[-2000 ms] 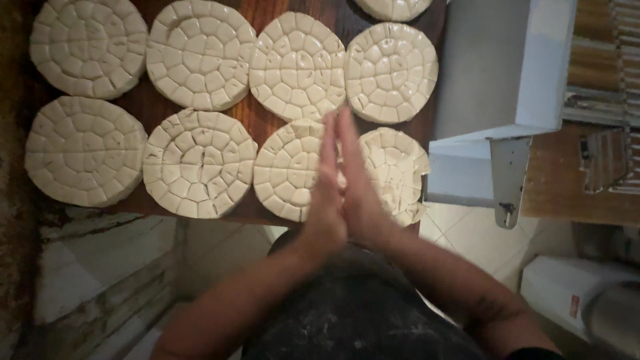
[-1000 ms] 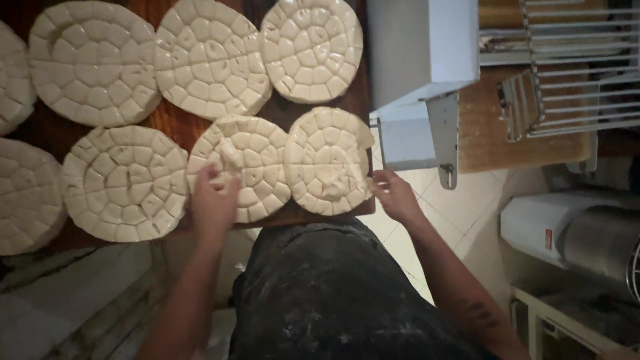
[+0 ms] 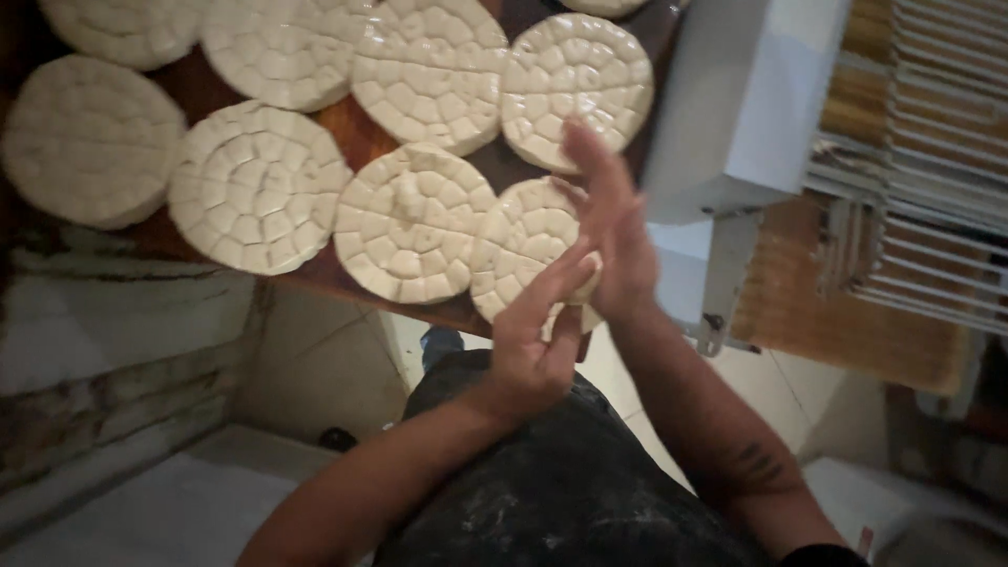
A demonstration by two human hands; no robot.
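Several round slabs of dough, scored into small pieces, lie in two rows on a dark wooden table. My left hand holds a small piece of dough between thumb and fingers, above the rightmost near dough round. Close beside it is my right hand, blurred, with fingers extended and nothing visible in its grip. A loose dough scrap rests on the neighbouring dough round. Another scored round lies beyond my right hand.
A pale metal machine housing stands at the table's right, with a bracket below it. Farther right are a wire rack and a wooden board. The table's near edge runs in front of my apron.
My left hand has moved from the second near round to the rightmost one. My right hand has come in from the table's corner to beside it. A scrap now lies on the second round.
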